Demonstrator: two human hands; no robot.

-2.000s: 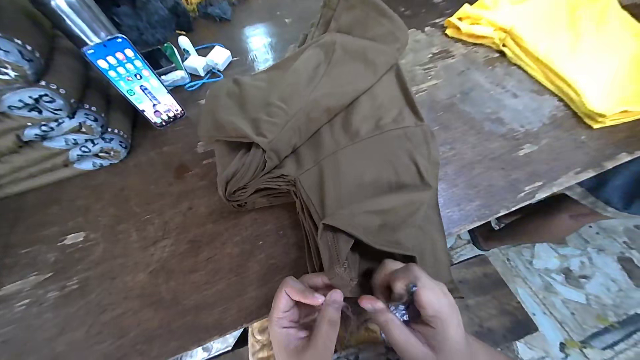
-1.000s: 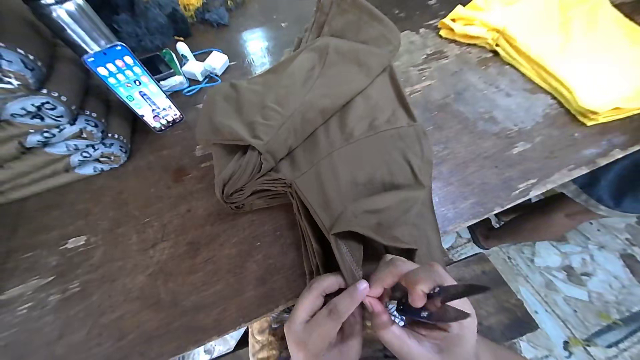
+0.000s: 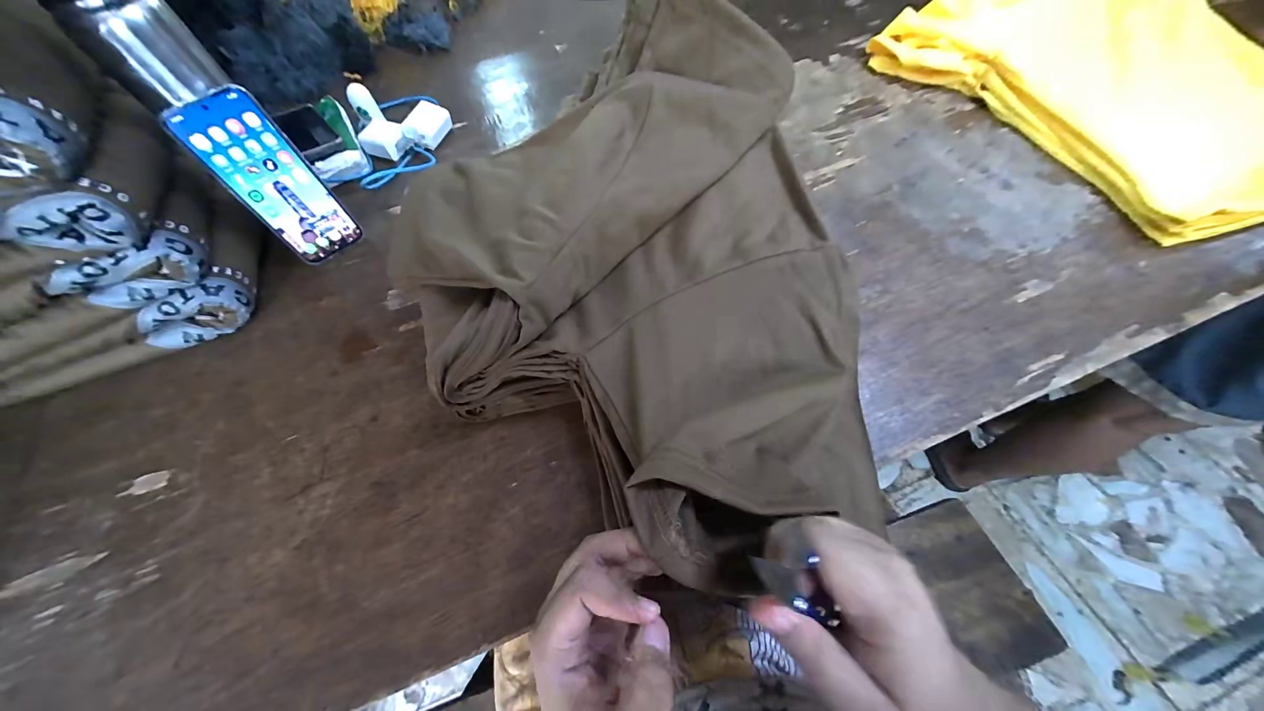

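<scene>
A stack of brown fabric garments (image 3: pixel 711 326) lies over the wooden table, its lower end hanging past the front edge. At that end, my left hand (image 3: pixel 602 622) has its fingers bent against the hem of the open sleeve or leg; whether it pinches the cloth is hard to tell. My right hand (image 3: pixel 859 612), slightly blurred, is closed around small dark scissors (image 3: pixel 805 592), the blades pointing left beside the opening. Part of the scissors is hidden by the fingers.
A lit smartphone (image 3: pixel 262 173) leans near a steel bottle (image 3: pixel 148 49) and white chargers (image 3: pixel 405 128). Rolled brown garments with printed bands (image 3: pixel 128 267) sit at left, folded yellow cloth (image 3: pixel 1096 109) at upper right. The table edge (image 3: pixel 1066 380) runs diagonally; another person's limb (image 3: pixel 1066 434) shows beyond it.
The scissors' blades stretched to the right a second ago and now point left toward the garment opening. My hands have moved apart, and the opening at the hem is wider.
</scene>
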